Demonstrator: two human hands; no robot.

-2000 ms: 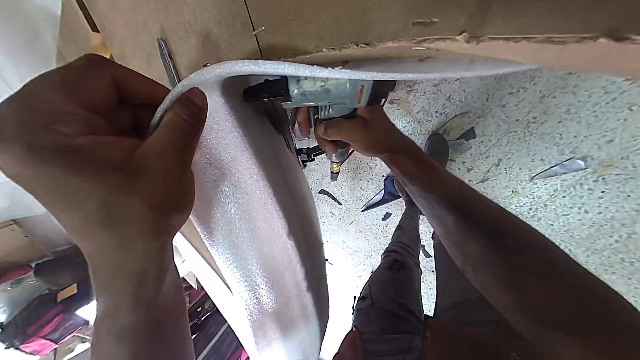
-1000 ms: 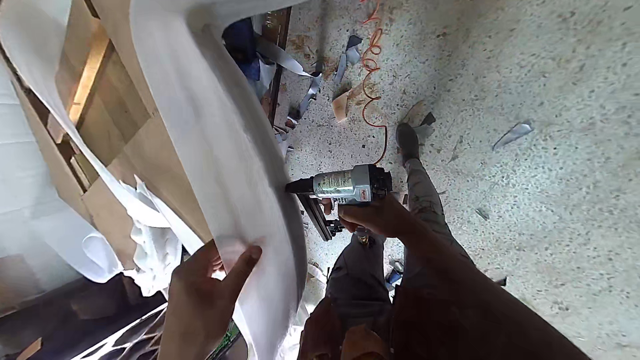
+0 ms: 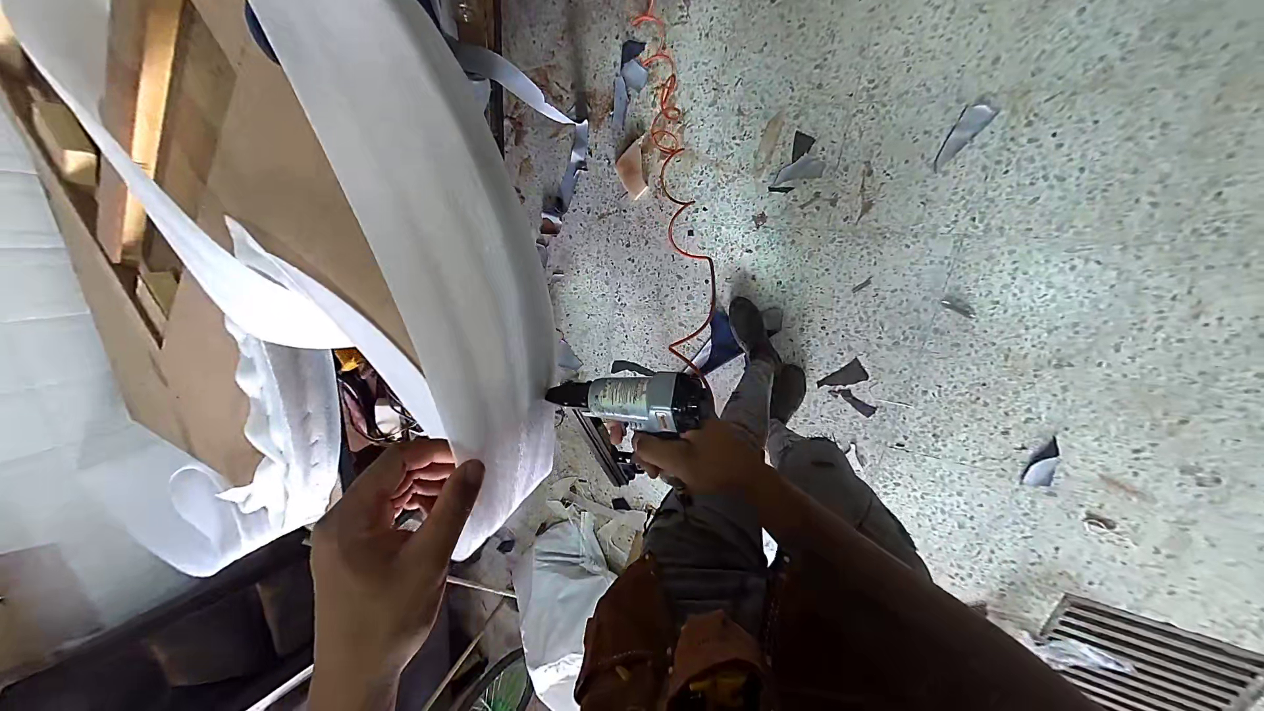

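Observation:
My right hand [image 3: 696, 454] grips a pneumatic staple gun [image 3: 632, 400] by its handle. The gun's dark nose touches the outer edge of a long white foam sheet [image 3: 464, 227], which curves over the rim of a frame with brown board panels [image 3: 286, 188]. With thumb and fingers, my left hand [image 3: 410, 513] pinches the foam's inner edge near its lower end. A coiled orange air hose [image 3: 676, 197] runs from the gun up across the floor. Whether a staple is in the foam at the nose cannot be seen.
Fabric scraps [image 3: 844, 373] lie scattered over the speckled floor [image 3: 987, 296]. Loose white foam strips [image 3: 286, 425] hang at the left, beside wooden battens [image 3: 148, 128]. A white bag [image 3: 563, 583] sits below the foam's end, and a metal floor grate [image 3: 1155, 647] is at the lower right.
The staple gun has moved along the foam's outer edge, from the corner toward its lower end. My left hand has left the upper edge it held two seconds ago and now pinches lower down. The view has swung strongly.

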